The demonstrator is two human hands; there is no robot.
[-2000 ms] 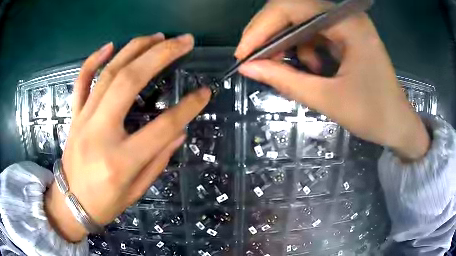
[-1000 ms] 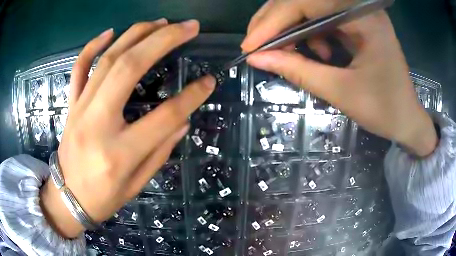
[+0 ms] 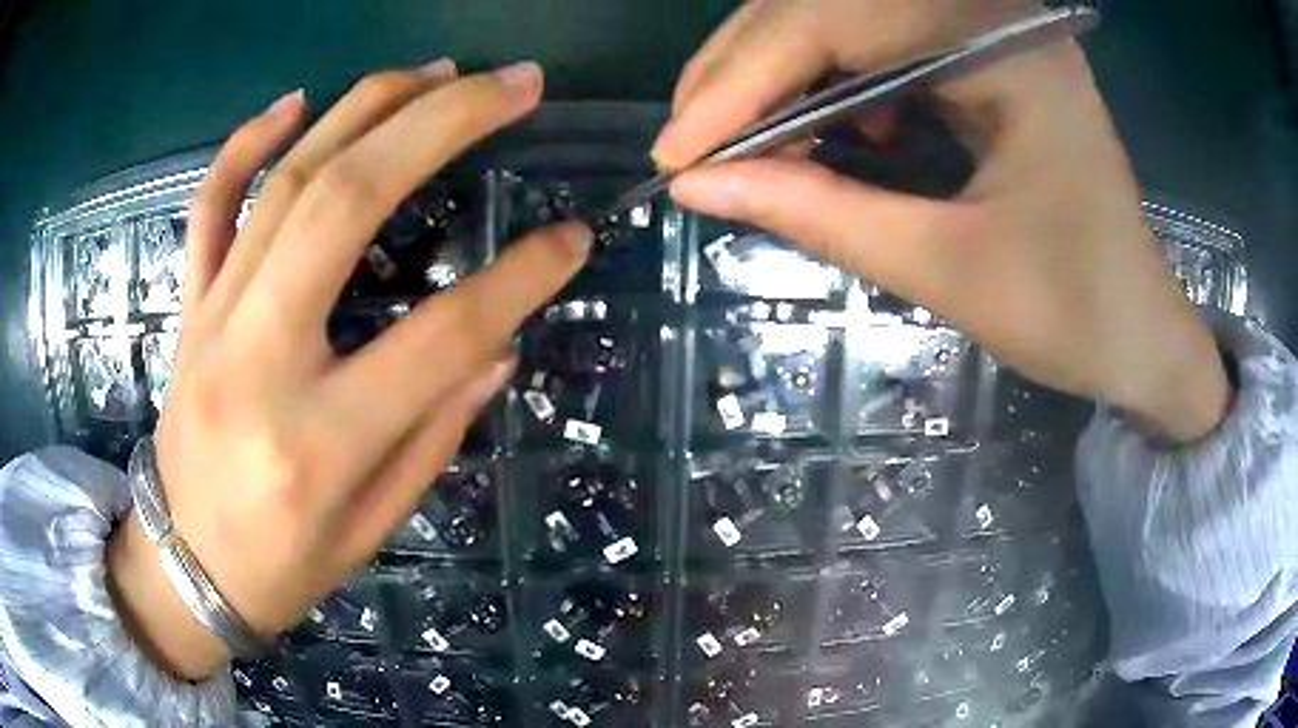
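My right hand holds slim grey tweezers like a pen, tips pointing down-left into a back-row pocket of the clear blister tray. My left hand is spread over the tray's left part, fingers apart, its index fingertip at a small dark assembly beside the tweezer tips. Whether a fingertip presses on the part or the tips grip it cannot be told. Other pockets hold dark parts with small white tabs.
The tray fills most of the view, with strong glare in pockets right of centre. A dark green bench surface lies behind its back edge. Grey-white sleeves cover both wrists, and a silver bracelet is on the left wrist.
Both hands and the tray shifted slightly in the view. The tweezer tips and left fingertip stay at the same back-row pocket. The tweezers' angle changed a little.
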